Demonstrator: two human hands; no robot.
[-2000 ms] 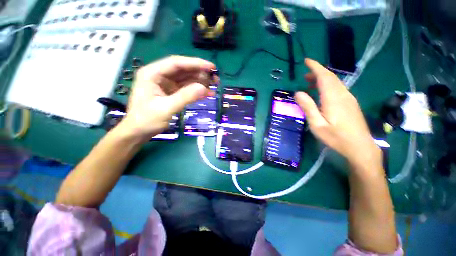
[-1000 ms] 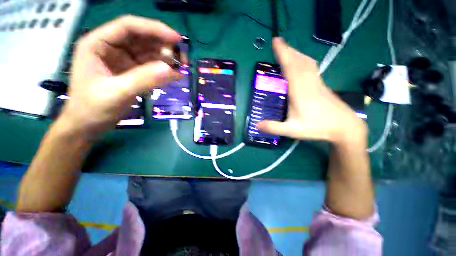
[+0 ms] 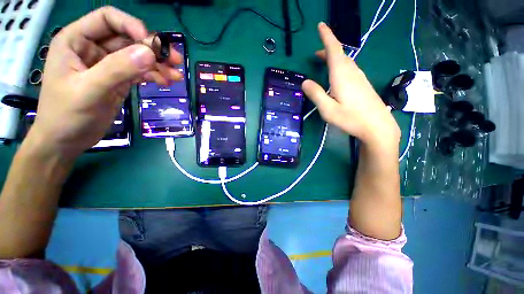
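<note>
My left hand (image 3: 95,74) holds a dark smart ring (image 3: 161,47) between thumb and fingertips, above the left phones. My right hand (image 3: 353,95) is empty with fingers apart, just right of the right phone (image 3: 281,118). The middle phone (image 3: 220,115) shows coloured blocks at the top of its screen. Another phone (image 3: 166,109) lies left of it, its upper part partly behind my left fingers. A fourth phone (image 3: 118,129) is mostly hidden by my left hand. A loose ring (image 3: 269,45) lies on the mat behind the right phone.
White charging cables (image 3: 247,202) loop in front of the phones. A ring tray (image 3: 14,57) stands at the left edge. A dark slab (image 3: 345,23) lies at the back. A round black case (image 3: 400,90) sits by a white label (image 3: 422,95). Black cases (image 3: 464,109) cluster at right.
The view has shifted right and forward over the bench. The right phone's screen went from a pink banner and list to dark blocks. My right hand has moved off that phone. My left hand still holds the ring.
</note>
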